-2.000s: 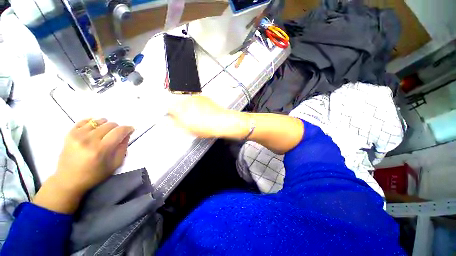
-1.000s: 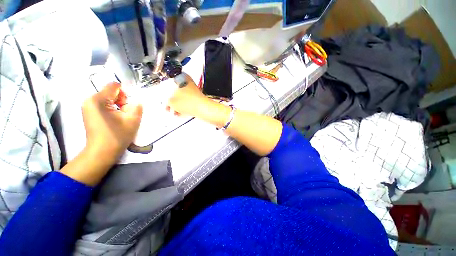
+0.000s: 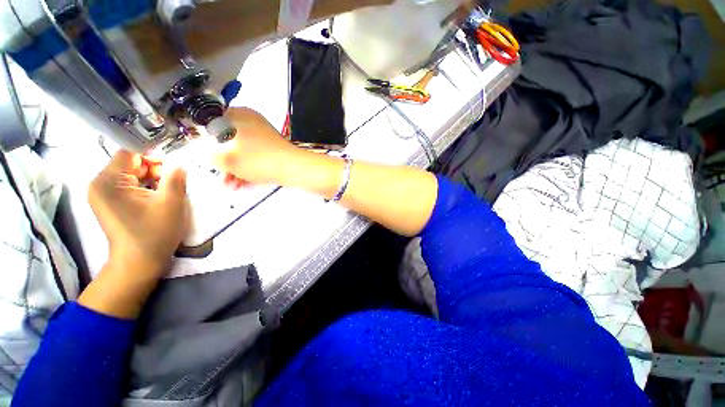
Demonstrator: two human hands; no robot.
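Note:
The sewing machine head (image 3: 95, 71) stands above my hands, with its presser foot and needle area (image 3: 171, 141) in glare. My left hand (image 3: 139, 203) is just left of and below the needle, thumb and fingers drawn together. My right hand (image 3: 258, 151) reaches to the needle area from the right, fingertips beside the round dark knob (image 3: 208, 110). Glare hides whether either hand pinches anything; no thread is visible. A dark rounded slot (image 3: 196, 249) shows in the white table below my left hand. Dark grey cloth (image 3: 199, 314) lies at the front edge by my left forearm.
A smartphone (image 3: 316, 95) lies right of the machine. Yellow-and-black snips (image 3: 405, 91), a grey cable (image 3: 413, 133) and orange-handled scissors (image 3: 497, 40) lie farther right. Dark grey cloth (image 3: 588, 71) and white checked quilted cloth (image 3: 596, 207) are heaped at right; more quilted cloth (image 3: 28, 254) is at left.
My right hand has moved from the table below the phone to the needle area. My left hand has risen towards the needle. The yellow-and-black snips and the dark slot now show. The view has shifted.

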